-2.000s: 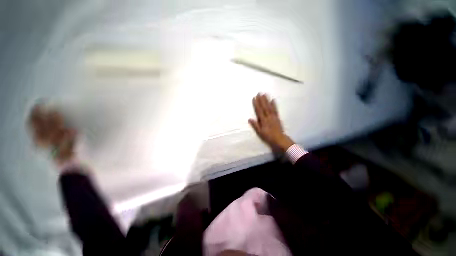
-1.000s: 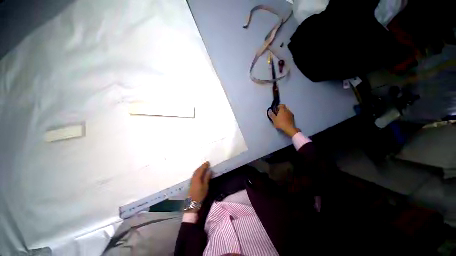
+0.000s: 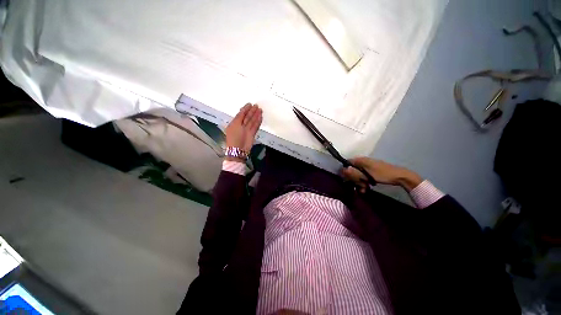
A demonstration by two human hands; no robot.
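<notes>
White fabric (image 3: 154, 49) lies wrinkled over the table and hangs over its edge at the left. A flat pattern piece (image 3: 323, 106) with thin dark edges lies on it near the front. A cream weight (image 3: 332, 31) lies on the fabric above. My right hand (image 3: 378, 172) holds the black shears (image 3: 320, 136) by the handles, blades pointing up-left over the cloth near the pattern edge; the blades look closed. My left hand (image 3: 244, 128) rests flat, fingers together, on the cloth at the table's near edge.
A pale table-edge rule (image 3: 286, 146) runs along the near edge. On the blue-grey table (image 3: 424, 117) at the right lie a looped tape measure (image 3: 470, 77), a brass-coloured tool (image 3: 494, 99) and a black cloth bundle (image 3: 532, 160). A lit screen (image 3: 21, 301) is at bottom left.
My right hand has lifted the shears from the table beside the tape and brought them over the cloth at the near edge. The view has turned; my left hand stays at the table edge.
</notes>
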